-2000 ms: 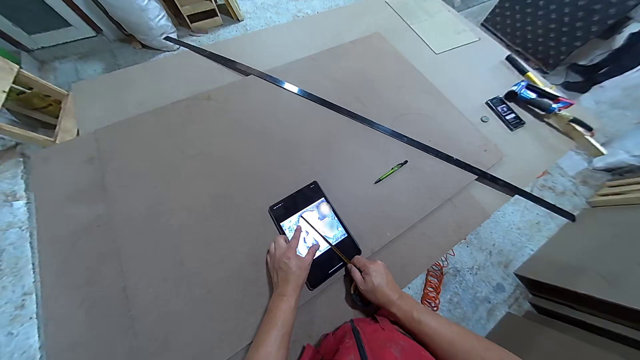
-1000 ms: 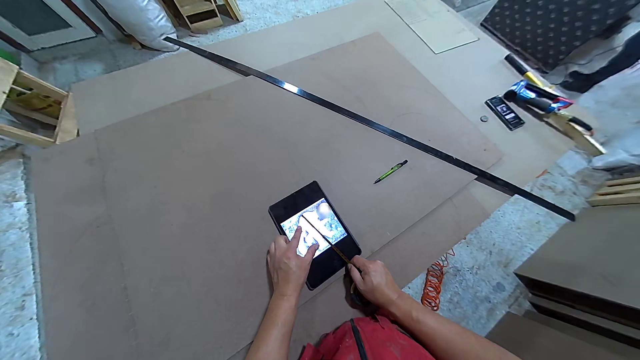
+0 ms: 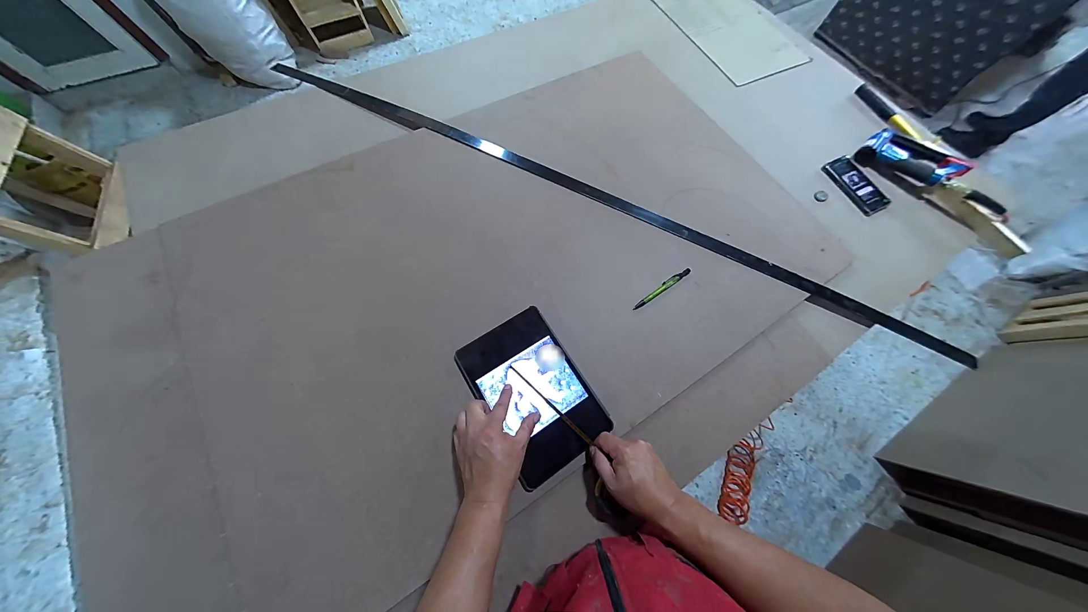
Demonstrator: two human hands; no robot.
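Note:
A tablet in a dark case (image 3: 557,455) lies tilted on the large brown board (image 3: 340,297), its screen lit with a picture. My left hand (image 3: 493,446) rests at the tablet's left edge, thumb and index finger on the screen, fingers apart. My right hand (image 3: 633,476), at the tablet's lower right edge, is closed on a thin, dark strip (image 3: 561,415), which looks like a tape measure's blade and lies diagonally across the screen. A dark, rounded thing below that hand is partly hidden. A green pen (image 3: 661,289) lies beyond the tablet to the right.
A long black metal bar (image 3: 595,194) crosses the boards diagonally. At the right lie a phone (image 3: 856,185), a small round disc (image 3: 820,196) and several tools. An orange coiled hose (image 3: 738,480) hangs by the near right edge. Wooden crates (image 3: 64,183) and stacked panels (image 3: 1003,425) flank the boards.

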